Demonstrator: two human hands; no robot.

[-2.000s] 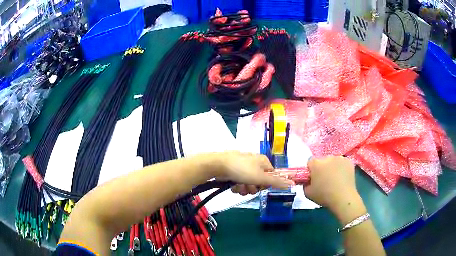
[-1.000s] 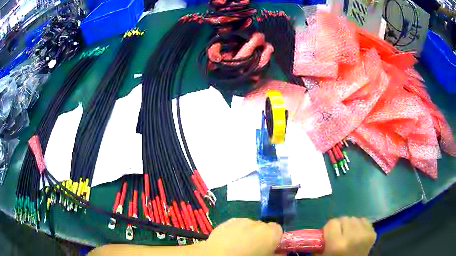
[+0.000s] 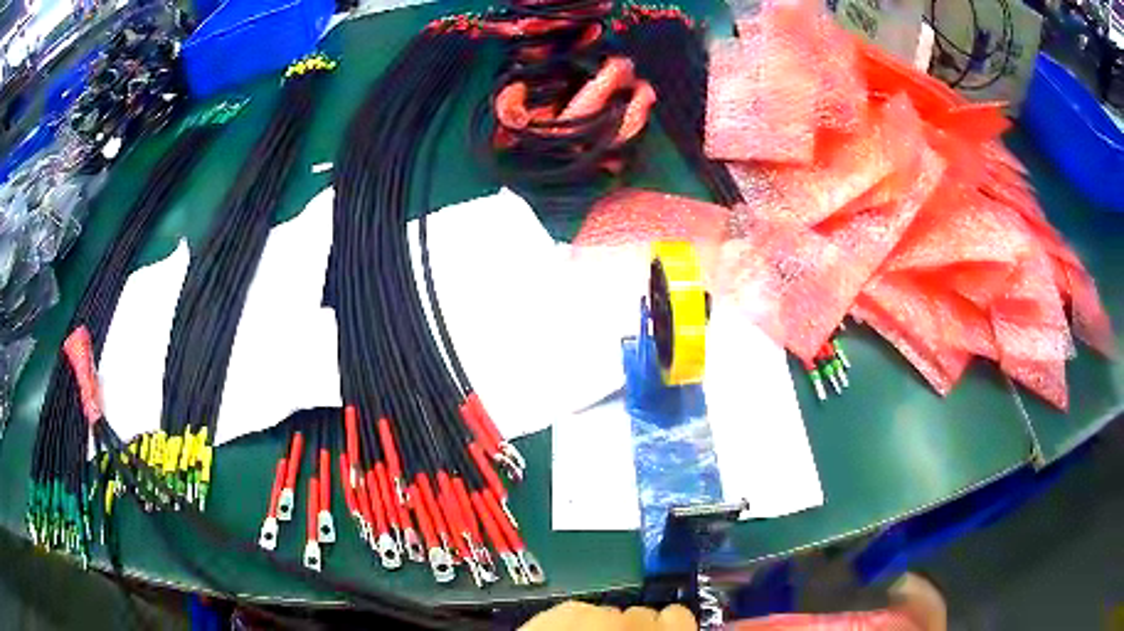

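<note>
My left hand (image 3: 604,616) is at the bottom edge, cut off, closed at the left end of a pink wrapped cable end (image 3: 814,620). My right hand (image 3: 918,604) is blurred and holds the roll's right end. Black cables run left from my left hand along the bench edge. The blue tape dispenser (image 3: 676,462) stands just above the hands, with its yellow tape roll (image 3: 679,313) upright. A clear, shiny strip hangs from its dark cutting end between my hands. Another pink wrapped end (image 3: 83,370) lies on the left bundle.
Black cable bundles with green, yellow and red ends (image 3: 407,493) cover the left and centre. White paper (image 3: 493,308) lies under and between them. Coiled cables (image 3: 573,117) sit at the back. Pink bubble bags (image 3: 863,210) are heaped right. Blue bins (image 3: 253,43) stand at the back corners.
Both hands moved down from the dispenser toward the wearer, past the bench edge, carrying the pink roll. Red-and-green cable ends beside the pink heap came into view. The camera view shifted slightly.
</note>
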